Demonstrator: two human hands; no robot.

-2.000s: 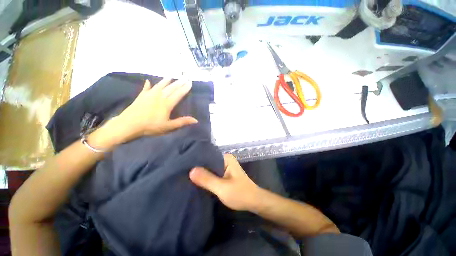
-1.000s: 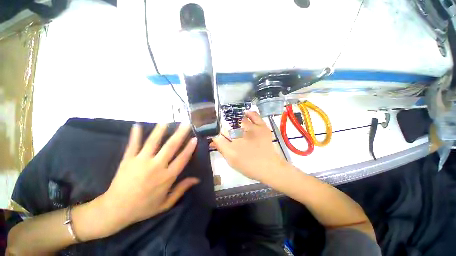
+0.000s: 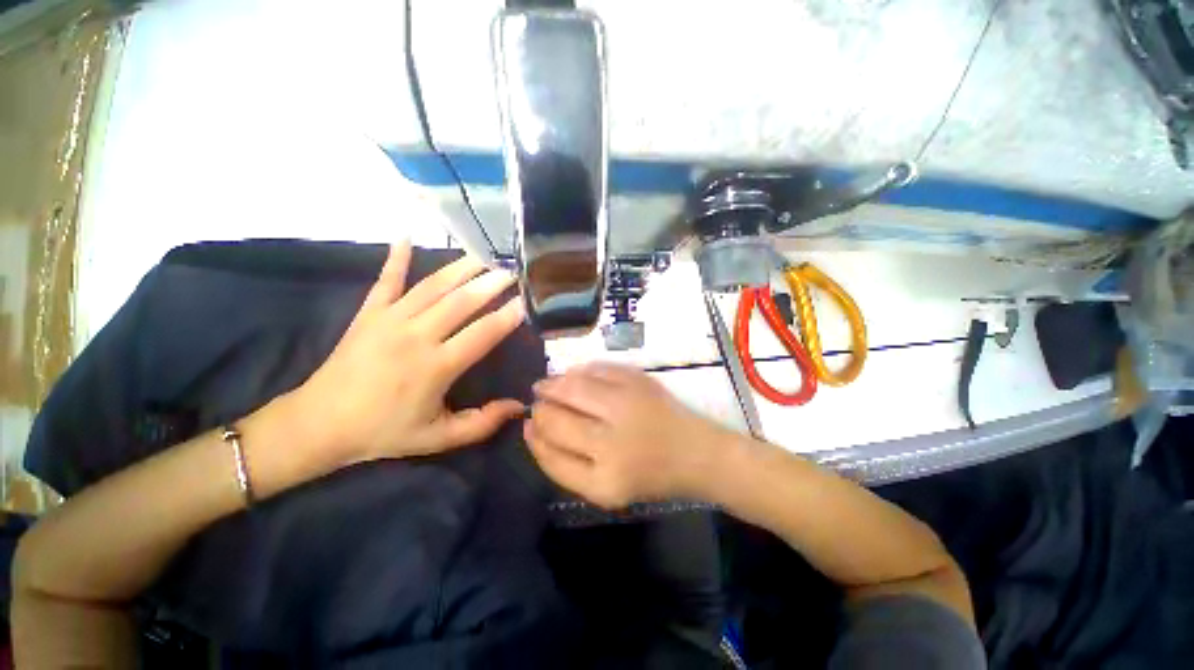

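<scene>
A large dark garment piece (image 3: pixel 301 524) covers the table's left front and hangs over the lap. My left hand (image 3: pixel 399 360) lies flat on it with fingers spread, its fingertips beside the needle-bar cover (image 3: pixel 560 170). My right hand (image 3: pixel 615 435) has its fingers curled at the garment's right edge, below the cover, and pinches that edge near my left thumb. The needle and presser foot are hidden behind the cover and my fingers. The white sewing machine head (image 3: pixel 786 105) with a blue stripe spans the top.
Scissors with red and orange-yellow handles (image 3: pixel 778 346) lie right of my right hand, blades hidden. A thin pointed metal tool (image 3: pixel 733 360) lies beside them. A black strip (image 3: pixel 973 373) and black pad (image 3: pixel 1076 343) are at right. Brown taped cardboard (image 3: pixel 46 236) is at left. Dark cloth (image 3: pixel 1048 537) hangs at lower right.
My right hand has come down from beside the machine head to the garment's right edge. My left hand and the garment sit slightly higher in view. The view leaned in closer after the earliest frame.
</scene>
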